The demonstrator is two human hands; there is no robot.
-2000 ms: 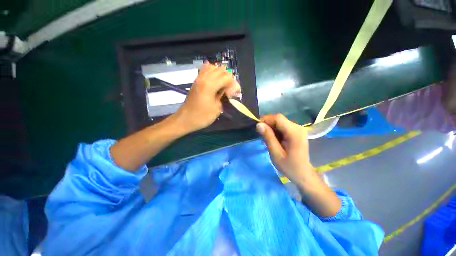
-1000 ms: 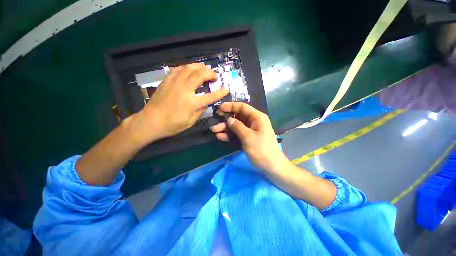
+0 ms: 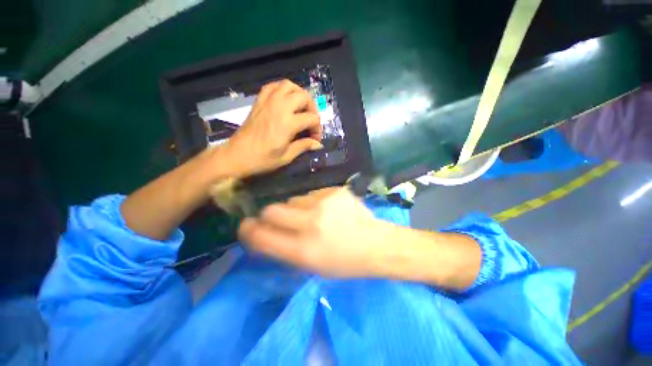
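Note:
An open tablet (image 3: 331,114) lies in a black foam tray (image 3: 361,121) on the green bench. Its pale battery area is at the left, and its board with a teal patch is at the right. My left hand (image 3: 277,129) lies over the middle of the tablet, fingers bent with their tips at the board's left side; whatever is under them is hidden. My right hand (image 3: 314,232) is blurred in front of the tray's near edge, below my left hand. A blurred yellowish-brown shape (image 3: 232,196) shows by its fingers; I cannot tell if it is held.
A long pale yellow liner ribbon (image 3: 495,89) hangs down at the right to a white bucket (image 3: 468,170) below the bench edge. A whitish rail (image 3: 100,50) curves at the upper left. Another person's pink sleeve (image 3: 608,129) is at the right, above the grey floor.
My right hand has moved left and towards my body, away from the tablet. My left hand stays over the tablet, its fingers more curled. The yellow strip stretched between my hands earlier is gone from there.

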